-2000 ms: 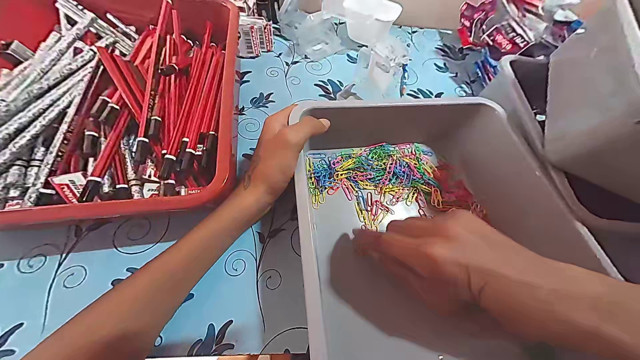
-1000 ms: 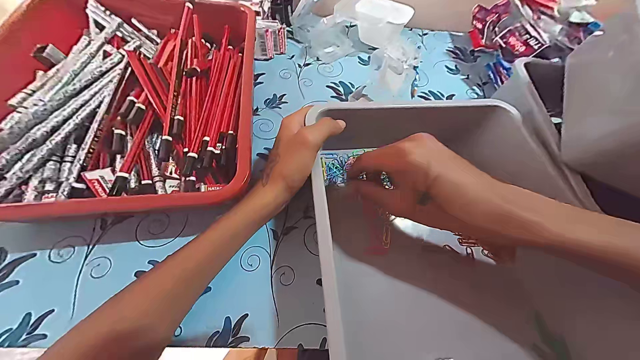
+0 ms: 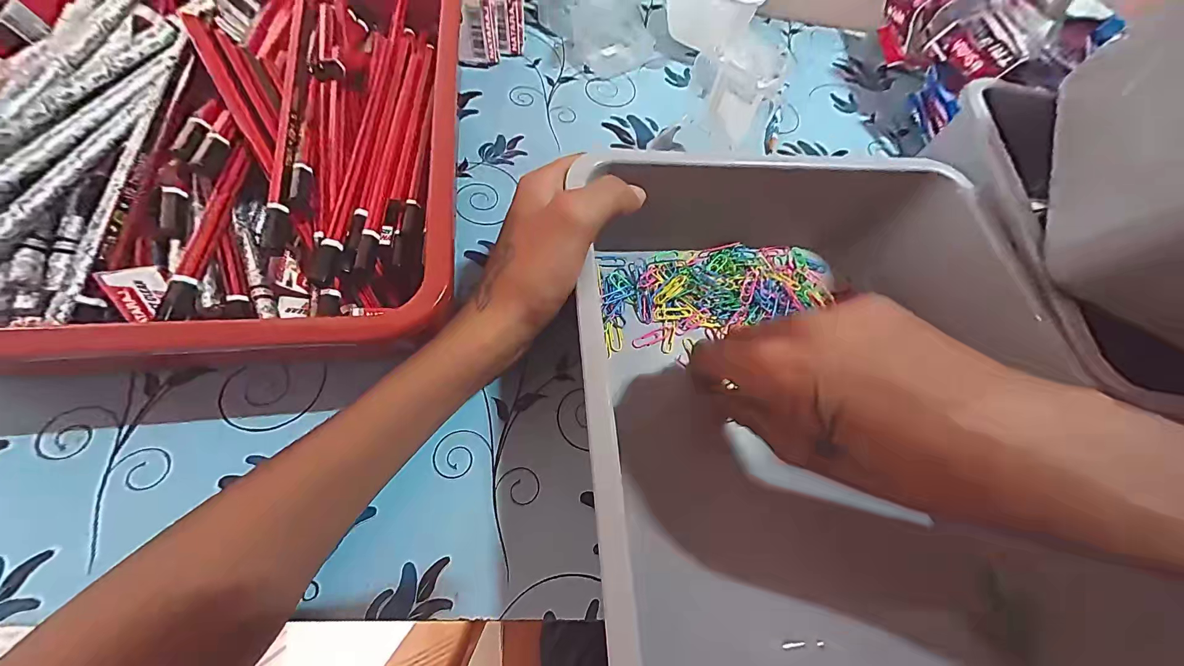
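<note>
A grey plastic bin (image 3: pixel 606 462) holds a heap of coloured paper clips (image 3: pixel 731 282) against its far end. My left hand (image 3: pixel 555 236) grips the bin's far left corner, thumb over the rim. Inside the bin, my right hand (image 3: pixel 786 379) is at the near edge of the heap, its fingers curled and touching the clips there. Whether any clip is between those fingers cannot be seen, since the back of the hand hides them. A ring shows on one finger.
At the left stands a red plastic tray (image 3: pixel 444 185) full of red pencils (image 3: pixel 370 157) and silver-patterned ones. More grey bins (image 3: pixel 1119 166) stand at the right. Clear plastic boxes (image 3: pixel 712 28) and crumpled packaging (image 3: pixel 980 37) lie beyond, on a blue floral tablecloth (image 3: pixel 462 407).
My right hand has moved from over the clips at the bin's far left corner back toward me, and the heap shows again. My left hand has stayed on the corner.
</note>
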